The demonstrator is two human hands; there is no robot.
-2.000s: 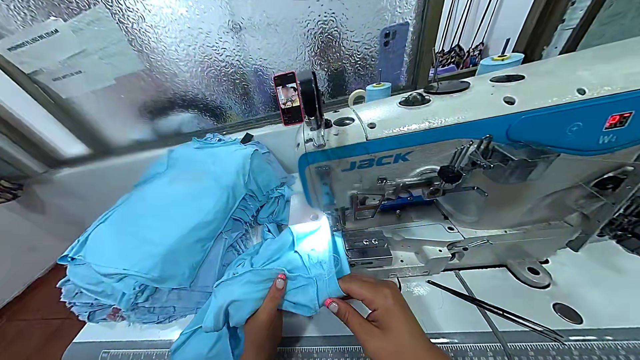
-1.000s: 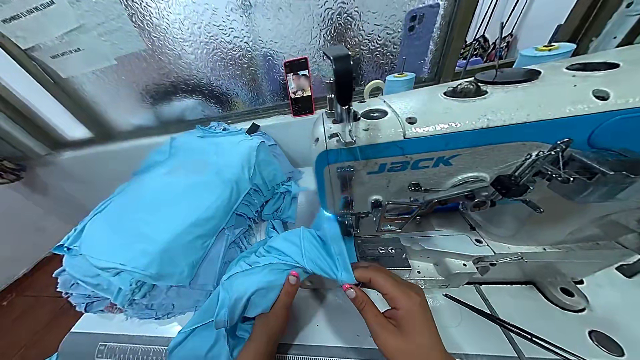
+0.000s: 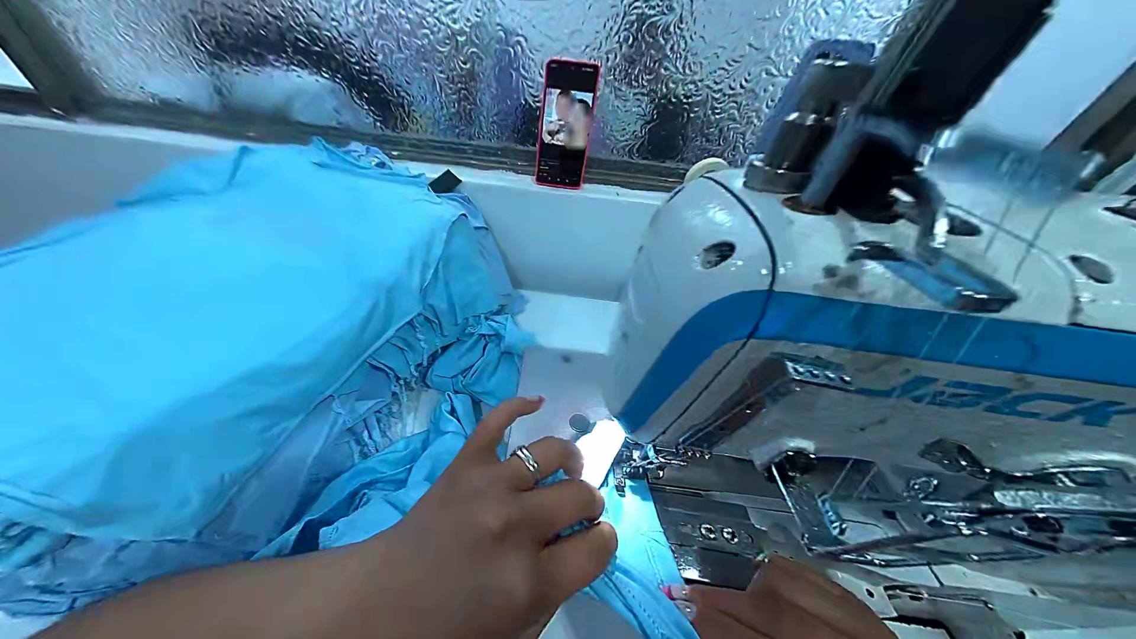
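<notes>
My left hand (image 3: 524,515), with a ring on one finger, pinches light blue fabric just left of the lit presser foot (image 3: 635,461) of the sewing machine (image 3: 852,355). At the lower right, my right hand (image 3: 781,603) holds the near edge of the same blue garment (image 3: 635,541) beside the needle plate, its fingertips partly hidden. The cloth runs under the presser foot area, and part of it lies bunched behind my left hand.
A tall stack of light blue garments (image 3: 222,328) fills the left side. Against the window frame leans a phone in a red case (image 3: 568,124). The machine's thread guides (image 3: 887,169) stand at the upper right.
My left hand has moved from the near part of the garment up to the cloth beside the presser foot. The view has moved much closer to the machine.
</notes>
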